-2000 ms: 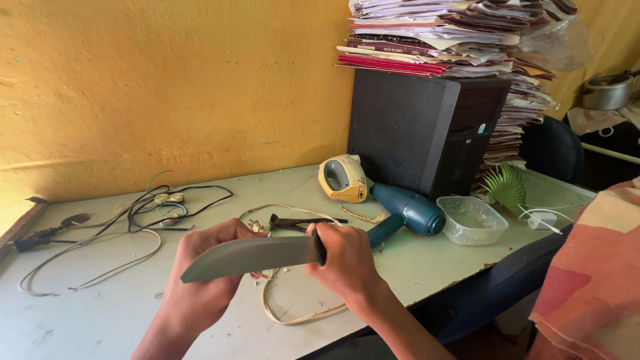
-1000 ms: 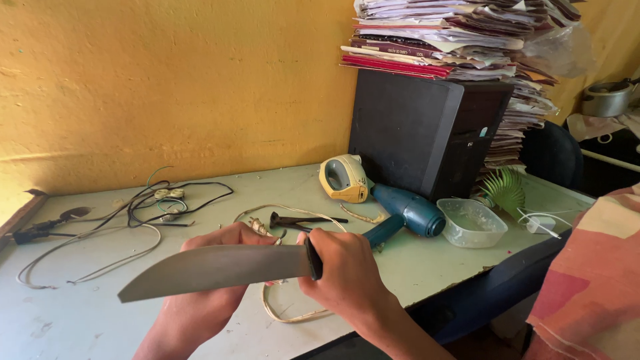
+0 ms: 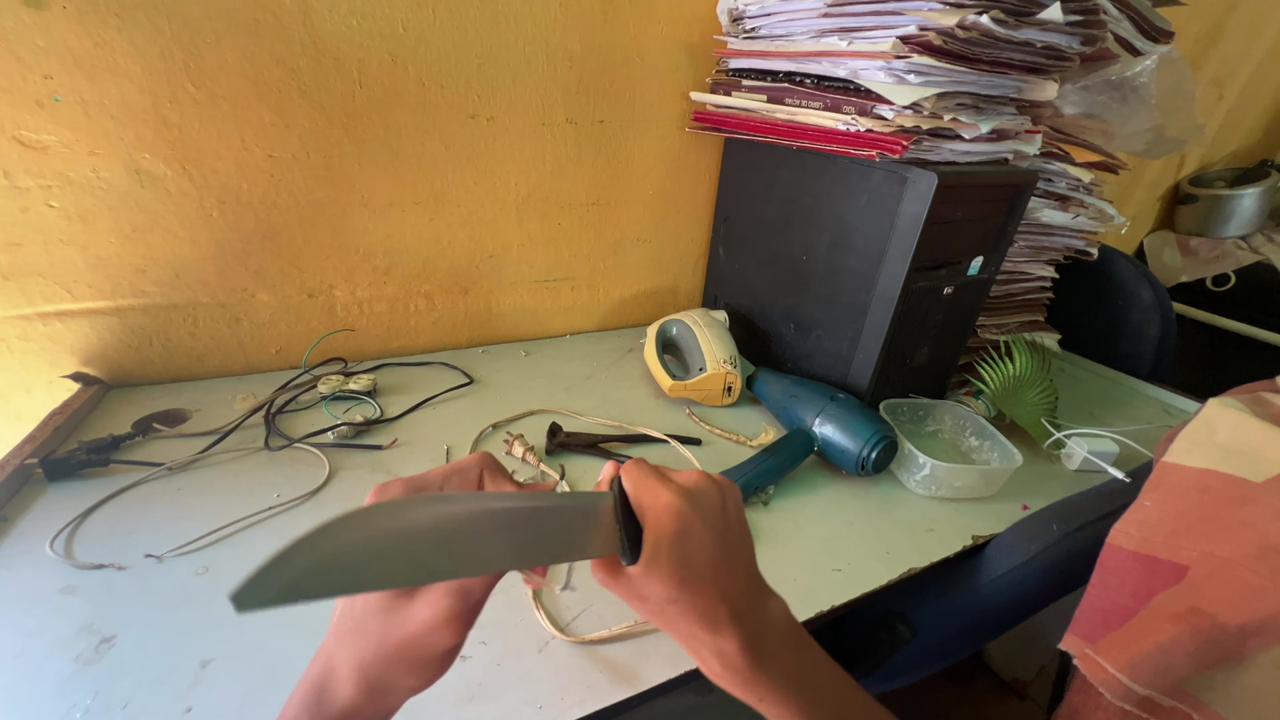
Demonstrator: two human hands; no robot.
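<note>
My right hand (image 3: pixel 690 550) grips the dark handle of a large knife (image 3: pixel 430 545); its broad blade points left, across in front of my left hand (image 3: pixel 430 590). The left hand's fingers are closed on a thin pale electrical cord, partly hidden by the blade. Just beyond the fingers, a two-prong plug (image 3: pixel 522 450) shows. The cord's loop (image 3: pixel 590 636) lies on the table around my hands. Beside the plug rest metal pincers (image 3: pixel 620 438) with dark handles, partly hidden by my right hand.
Tangled cords with sockets (image 3: pixel 347 384) lie at left. A blue hair dryer (image 3: pixel 825 425), a yellow appliance part (image 3: pixel 695 357) and a plastic container (image 3: pixel 950 450) stand at right. Behind them, a computer tower (image 3: pixel 820 260) bears stacked papers (image 3: pixel 900 70). Patterned cloth (image 3: pixel 1180 560) hangs at right.
The knife blade, lying over the left hand, has changed its tilt and now shows broader and longer than two seconds ago. Both hands keep their hold close together.
</note>
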